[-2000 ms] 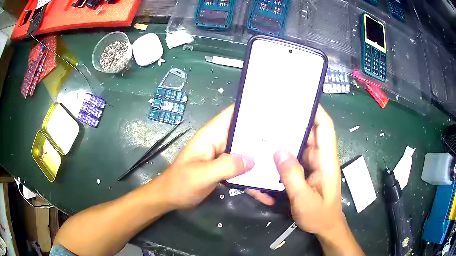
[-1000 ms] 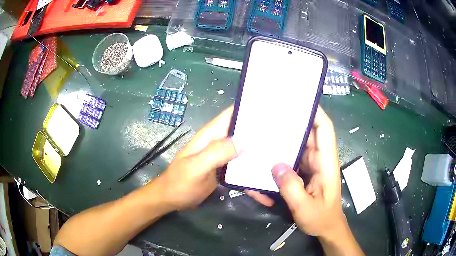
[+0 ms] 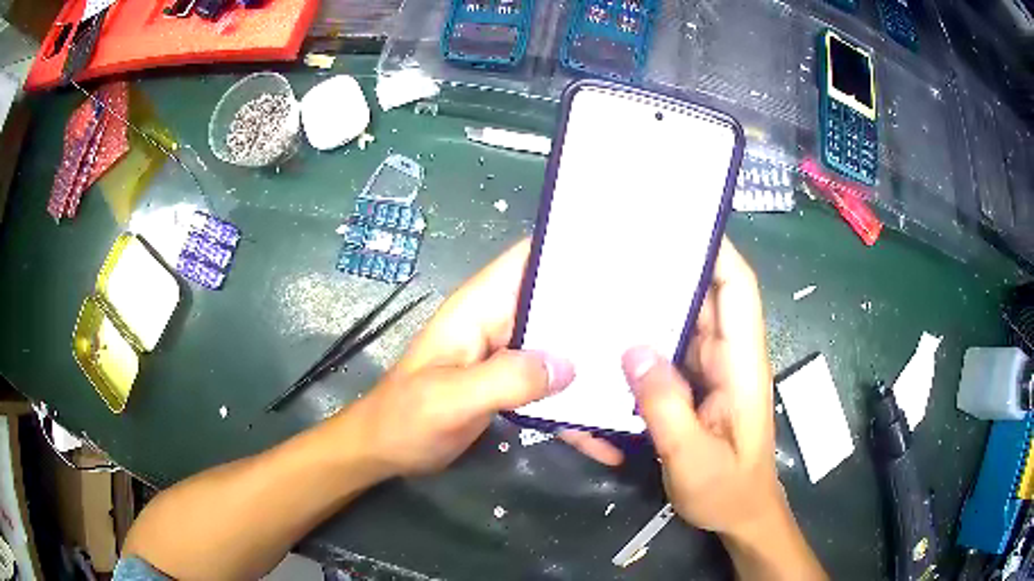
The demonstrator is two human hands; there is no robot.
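Note:
A large smartphone [image 3: 629,238] with a dark case and a bright white screen is held upright above the green mat, slightly tilted to the right. My left hand [image 3: 459,392] holds its lower left side, with the thumb on the lower screen. My right hand [image 3: 709,409] holds its lower right side, with the thumb also on the lower screen. Fingertips show below the phone's bottom edge. The other fingers are partly hidden behind the phone. No text on the screen can be read.
Black tweezers [image 3: 346,346], a teal keypad [image 3: 382,241], a purple keypad [image 3: 208,250], a yellow tin [image 3: 111,354] and a cup of screws [image 3: 259,123] lie left. A white card [image 3: 814,417] and black screwdriver [image 3: 904,477] lie right. A keypad phone [image 3: 850,108] is at the back right.
My left thumb has moved from the phone's left edge inward over the lower screen. My right thumb has moved slightly up. The phone has stayed in place.

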